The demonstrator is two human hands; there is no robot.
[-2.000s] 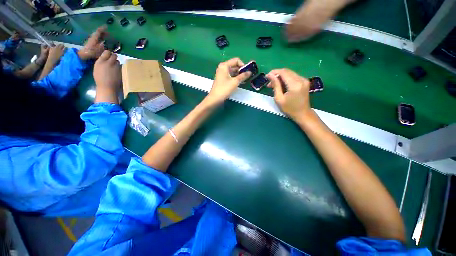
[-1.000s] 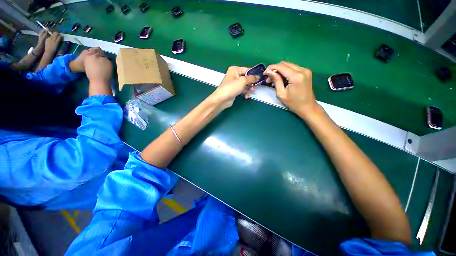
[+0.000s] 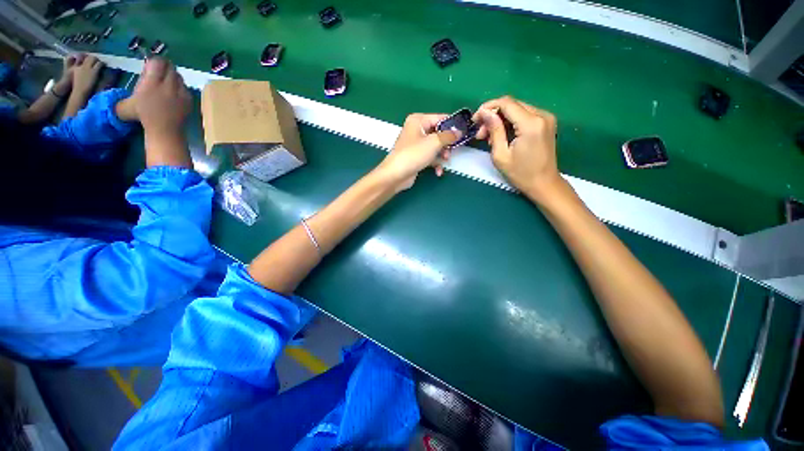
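My left hand (image 3: 416,148) holds a smartwatch unit (image 3: 456,126) above the white rail, with the thumb on its black glass face. The unit is a rounded square with a light metal rim and is tilted. My right hand (image 3: 526,145) is at the unit's right edge with thumb and index finger pinched together. Whether a thin tool is between those fingers is too small to tell. Another smartwatch unit (image 3: 645,151) lies face up on the green belt to the right of my right hand.
More units lie along the conveyor belt (image 3: 547,79), behind the white rail (image 3: 617,207). An open cardboard box (image 3: 242,114) and a crumpled clear bag (image 3: 238,197) are at left, beside another worker's blue sleeve (image 3: 167,211). Slim silver tweezers (image 3: 754,370) and a black slab (image 3: 791,388) lie at right.
My left hand has drawn the unit slightly back and my right hand has closed in on it. The belt units have shifted right. The hand across the belt has left view.
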